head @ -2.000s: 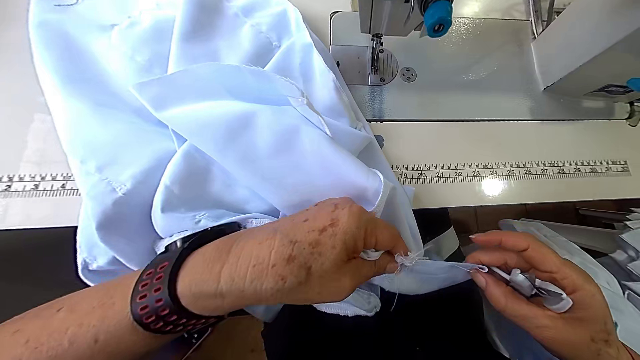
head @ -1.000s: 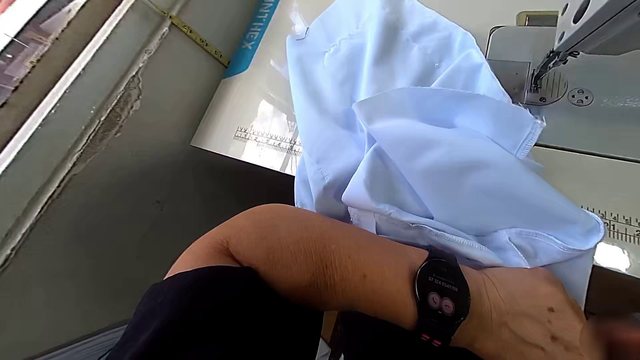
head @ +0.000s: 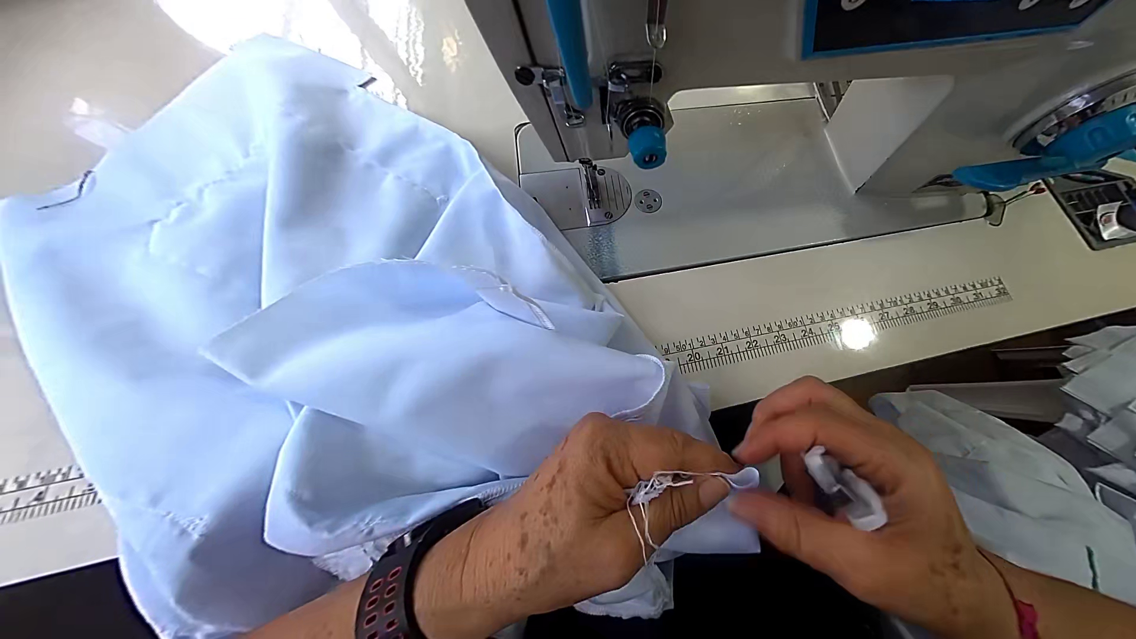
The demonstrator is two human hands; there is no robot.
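Observation:
Light blue fabric with sewn seams lies in folds across the table's left side and hangs over the front edge. My left hand, below the fabric's lower right part, pinches a small folded fabric edge between thumb and finger; loose white threads dangle from it. Just right of that edge is my right hand, thumb and index finger apart at the fold; whether they touch it is unclear. A small translucent white item is held in the right hand's curled fingers.
A sewing machine stands behind, its presser foot right of the fabric. A printed ruler scale runs along the table's front. More pale fabric pieces lie at the right, some stacked. A small dark tray sits at the far right.
The view swung left and came back. Two seconds ago a fabric strip stretched between my hands; now the hands are closer together and a short folded end shows at my left fingertips.

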